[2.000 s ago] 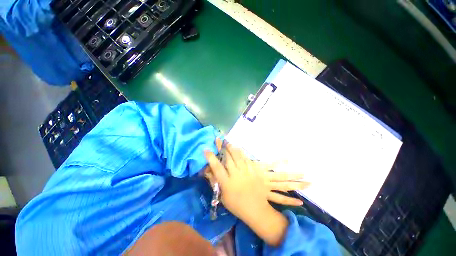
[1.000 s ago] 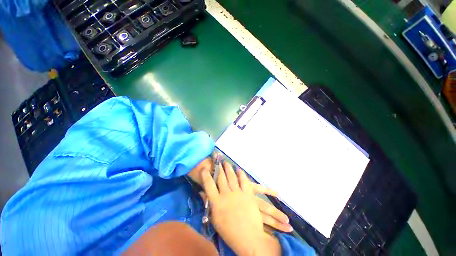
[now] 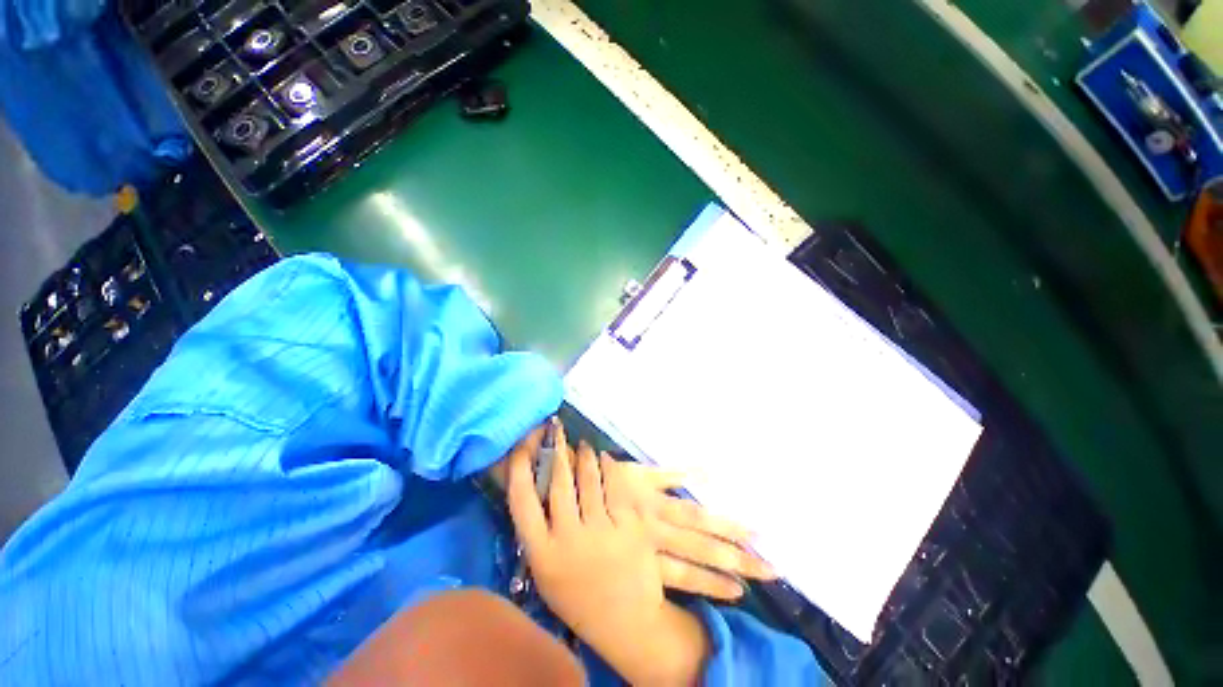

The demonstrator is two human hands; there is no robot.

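Observation:
My right hand [image 3: 590,550] lies on top of my left hand, its fingers pointing up-left with a slim pen [image 3: 545,467] between them. My left hand [image 3: 697,548] comes from the big blue sleeve and is mostly hidden; its extended fingers show, reaching the paper's lower edge. I see nothing held in it. A white record sheet [image 3: 791,416], overexposed, lies on a blue-edged clipboard [image 3: 703,234] with a dark metal clip at its upper left. The clipboard lies partly on a black blister tray [image 3: 999,537].
Stacked black trays with watch units [image 3: 302,94] stand at the upper left, a loose black unit [image 3: 484,101] beside them. Another black tray [image 3: 81,336] lies lower left. A person's blue sleeve [image 3: 81,108] is behind. A blue fixture [image 3: 1153,101] is at the upper right.
The view has shifted, so the clipboard and trays appear further left and the blue fixture has come into view. My hands stay stacked, with the paper's lower edge now nearer my left fingers.

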